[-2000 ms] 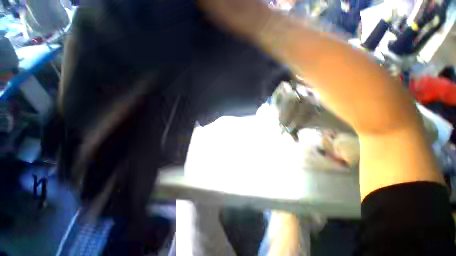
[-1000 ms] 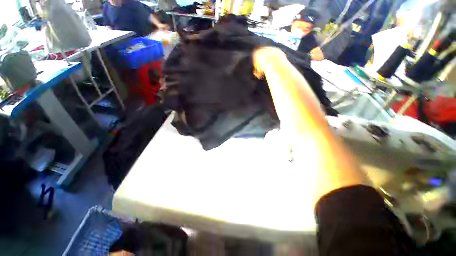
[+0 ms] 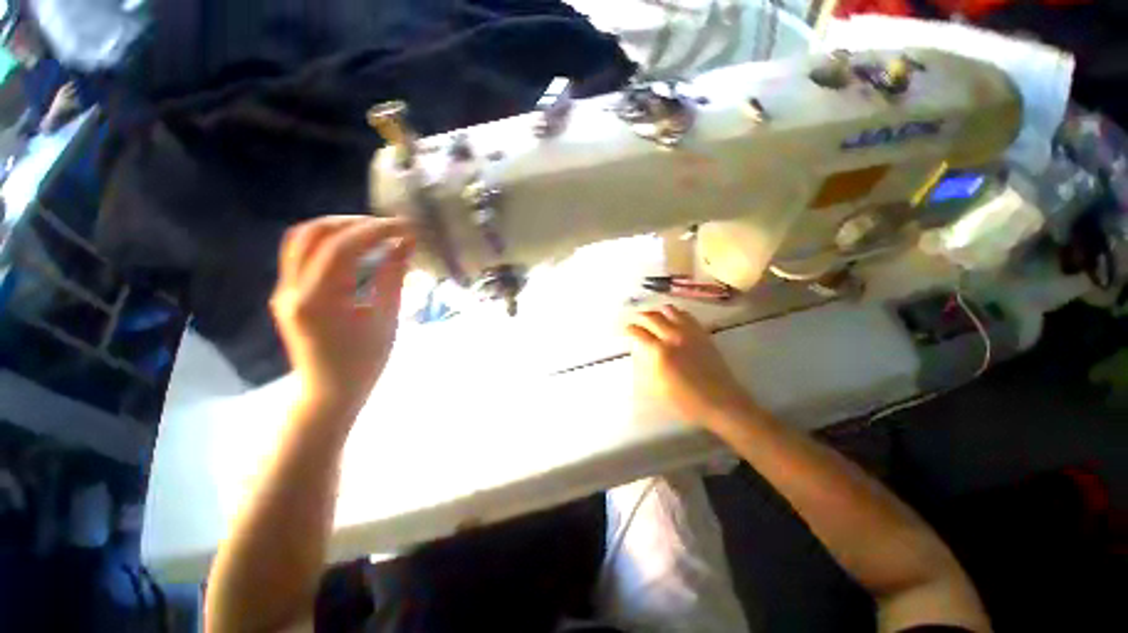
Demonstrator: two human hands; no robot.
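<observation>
The cream sewing machine (image 3: 594, 179) marked JACK stands across the table in front of me. My left hand (image 3: 340, 291) is raised at the left end of its head, fingers bent near the needle area; I cannot tell whether it holds anything. My right hand (image 3: 674, 359) rests on the pale machine bed (image 3: 520, 402), fingers bent. Thread snips (image 3: 695, 288) with red-pink handles and dark tips lie on the bed just beyond it. The presser foot (image 3: 501, 287) shows under the head's left end, in bright light.
A large dark cloth heap (image 3: 247, 161) lies behind and left of the machine. A blue-lit control panel (image 3: 956, 187) is at the head's right end. A dark switch box (image 3: 946, 315) and a loose pale cord are at the right. The table's front edge runs above my lap.
The view has swung right and down onto the machine. The arm that reached over the dark cloth is no longer there. Both hands are now at the machine, and the cloth lies behind it.
</observation>
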